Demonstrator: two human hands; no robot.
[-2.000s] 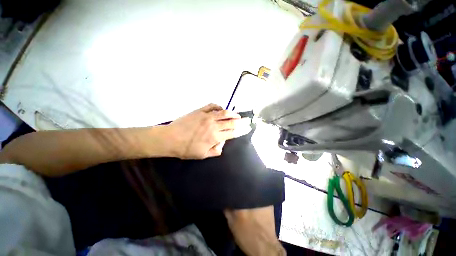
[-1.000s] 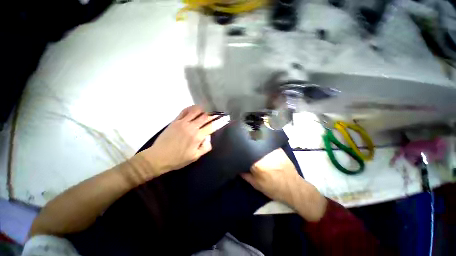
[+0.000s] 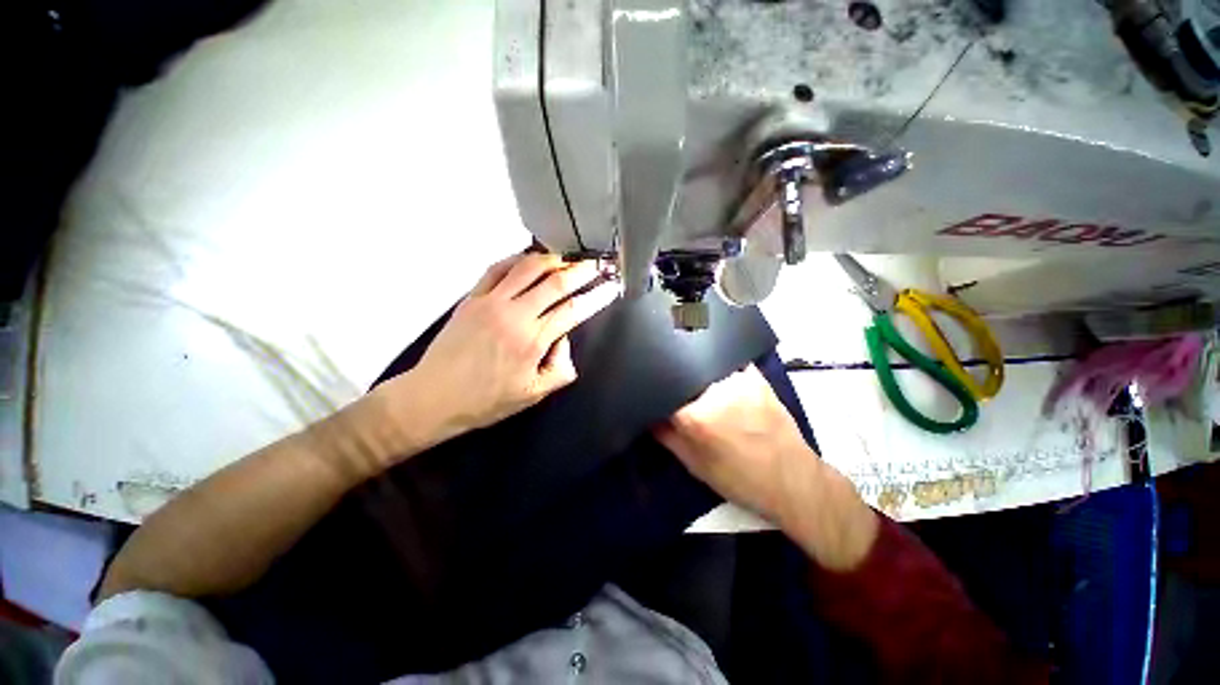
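Dark cloth (image 3: pixel 589 402) lies under the needle area and hangs over the table's front edge onto the lap. My left hand (image 3: pixel 515 335) lies on the cloth just left of the needle area, its fingertips beside the presser foot, which the machine head partly hides. My right hand (image 3: pixel 736 435) holds the cloth's right part below the needle, thumb on top, with some fingers hidden. The sewing machine (image 3: pixel 575 134) stands over the cloth. Its small round metal knob (image 3: pixel 690 316) shows above the cloth.
Scissors with green and yellow handles (image 3: pixel 923 361) lie right of the needle. A pink thread bundle (image 3: pixel 1137 375) is at the table's right end. A printed ruler (image 3: pixel 923 487) runs along the front edge of the white table (image 3: pixel 281 201). A blue crate (image 3: pixel 1110 575) is below right.
The view has turned and moved closer to the needle. My right hand, under the cloth at first, now shows on it. My left hand remains beside the needle area.
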